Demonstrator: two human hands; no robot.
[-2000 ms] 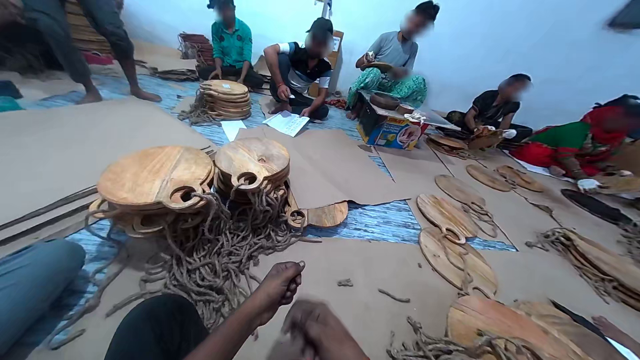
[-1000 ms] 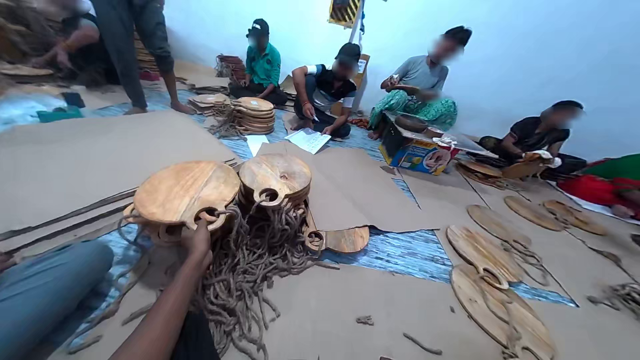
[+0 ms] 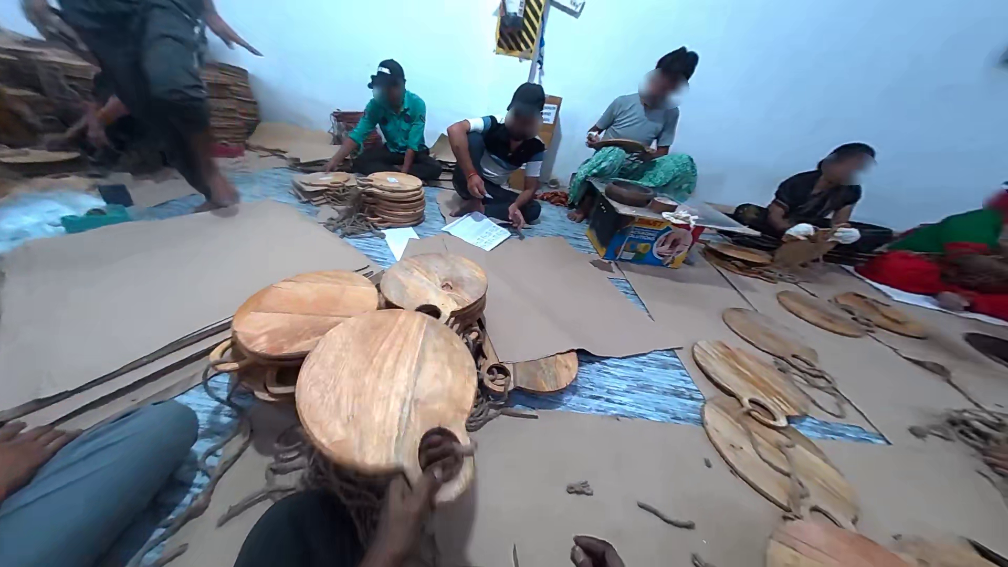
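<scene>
My left hand grips a round wooden board by its ring-shaped handle, with fingers through the hole. The board is held up, tilted, in front of two stacks of similar boards, the left stack and the right stack. Brown rope hangs and lies in a tangle beneath it. At the bottom edge my right hand shows only in part, near the cardboard; whether it holds anything is not visible.
Round boards with rope lie on the cardboard at right. A person's leg is close at left. Several people sit along the wall, near a printed box and board stacks. Another person stands at back left.
My left hand, first over the cardboard, reached the left stack and now holds a board up, closer to me. The view has swung left. The standing person's legs have moved.
</scene>
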